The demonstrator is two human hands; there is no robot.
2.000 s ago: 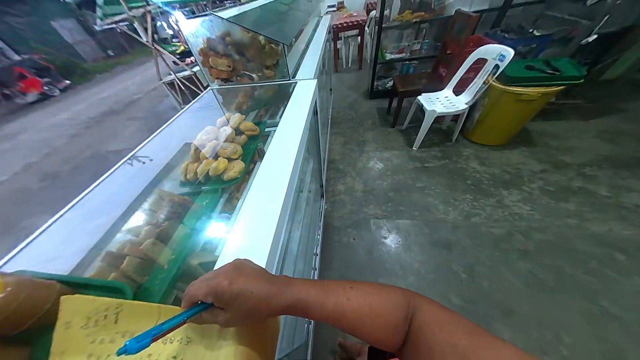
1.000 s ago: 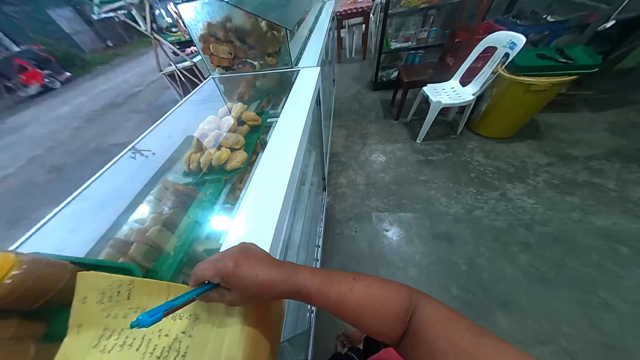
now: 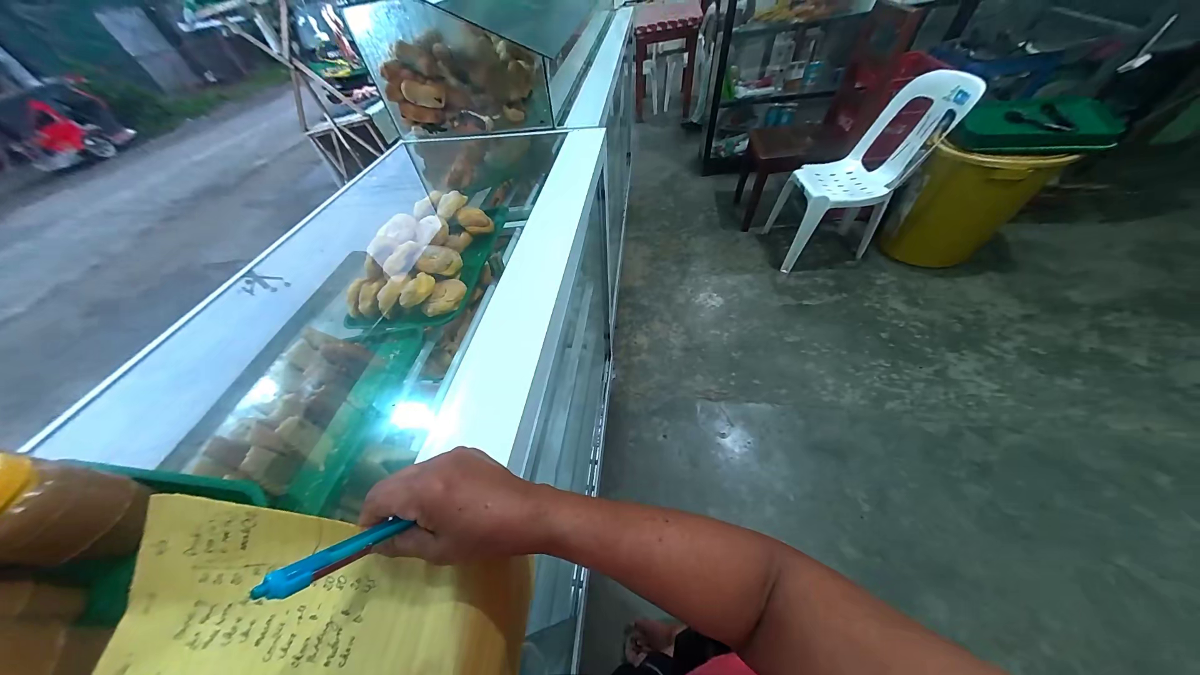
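Note:
My right hand (image 3: 455,511) rests at the near end of the display case's white top edge, closed around a blue pen (image 3: 328,560). The pen points left over a sheet of yellow paper (image 3: 281,609) that bears handwriting, and the hand touches the paper's upper right part. Left of the paper lies a brown, wrapped item with a yellow end (image 3: 70,520), by a green tray. Beyond the hand, bread rolls on a green tray (image 3: 412,267) and rows of cut bread (image 3: 291,412) show through the glass. My left hand is not in view.
The glass display case (image 3: 525,309) runs away from me, with more bread (image 3: 459,80) at its far end. On the right, a white plastic chair (image 3: 862,178) stands beside a yellow bin (image 3: 975,202) with a green lid. A shelf and a red table stand behind, and a road lies left.
The yellow paper shows more of its written surface than two seconds ago. My right hand still holds the pen over it.

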